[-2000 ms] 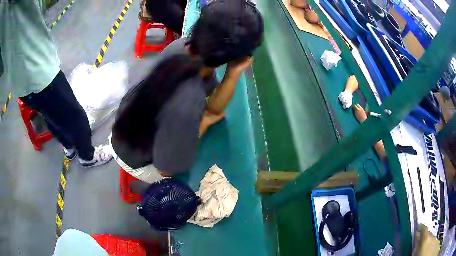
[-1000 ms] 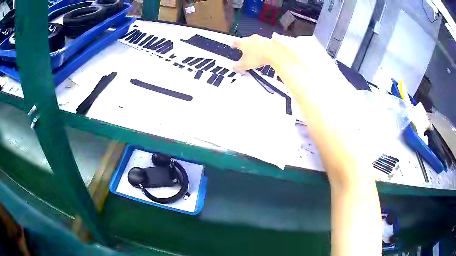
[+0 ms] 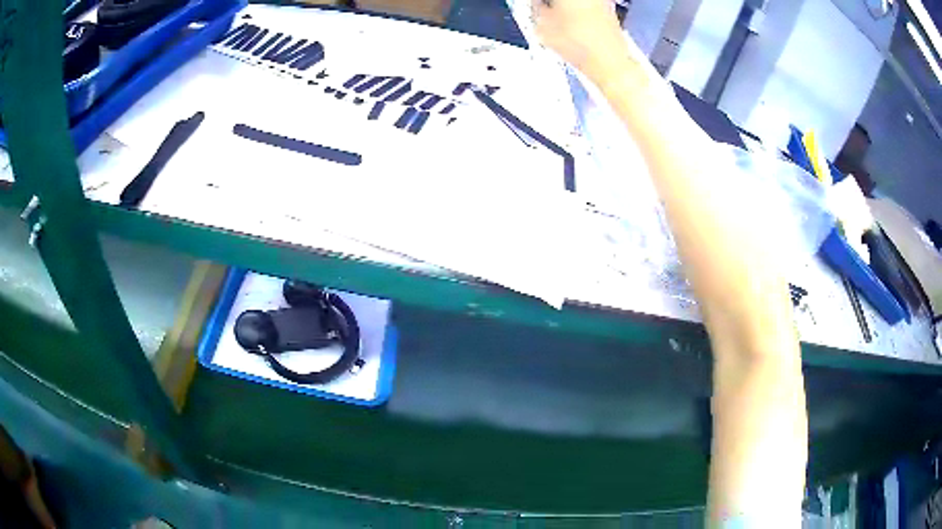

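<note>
My right hand reaches to the far edge of the white-topped shelf, at the top of the picture. Its fingers are partly cut off and overexposed. Something pale or clear shows beside them, but I cannot tell whether it is held. Rows of small black strips and pads lie on the shelf. A long black strip, a wider dark strip and a bent narrow black strip lie there too. My left hand is not in view.
A blue tray with a headset sits in the green lower channel. A green post crosses the left. Blue bins stand upper left. Clear plastic and a blue holder are at right.
The view has swung from the seated line to the shelf. My right hand has moved farther back; the black block it touched one second ago no longer shows there.
</note>
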